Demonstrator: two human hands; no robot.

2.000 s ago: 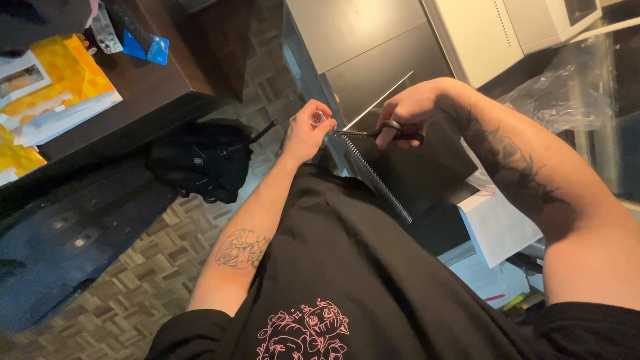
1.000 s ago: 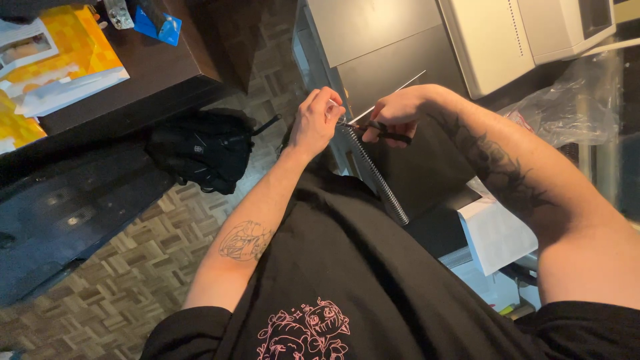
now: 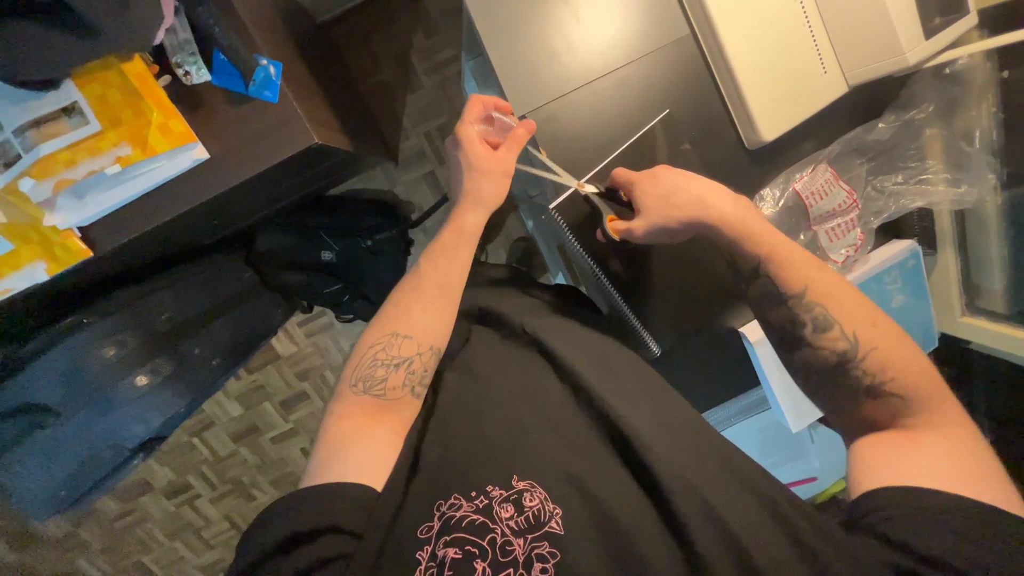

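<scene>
My left hand (image 3: 486, 152) is closed around a small, clear, coiled or ringed item (image 3: 498, 125); whether it is a tape roll or a plastic coil I cannot tell. In my right hand (image 3: 668, 204) is a pair of scissors (image 3: 590, 190) with black and orange handles, its blades apart and pointing at the left fingertips. Below the blades, a spiral binding (image 3: 602, 280) runs along the near edge of a dark surface. A thin white strip (image 3: 640, 138) lies slantwise on that surface, passing behind the scissors.
A pale appliance or device (image 3: 768, 64) stands at the upper right, beside a crumpled clear plastic bag (image 3: 888, 176). Blue and white booklets (image 3: 900, 292) lie at the right. On the left are a dark tabletop (image 3: 240, 136) with an orange packet (image 3: 144, 104), and a black backpack (image 3: 344, 248) on the floor.
The scissors' blades, closer together and nearer the left fingers before, now stand apart. My two hands are farther from each other than one second ago.
</scene>
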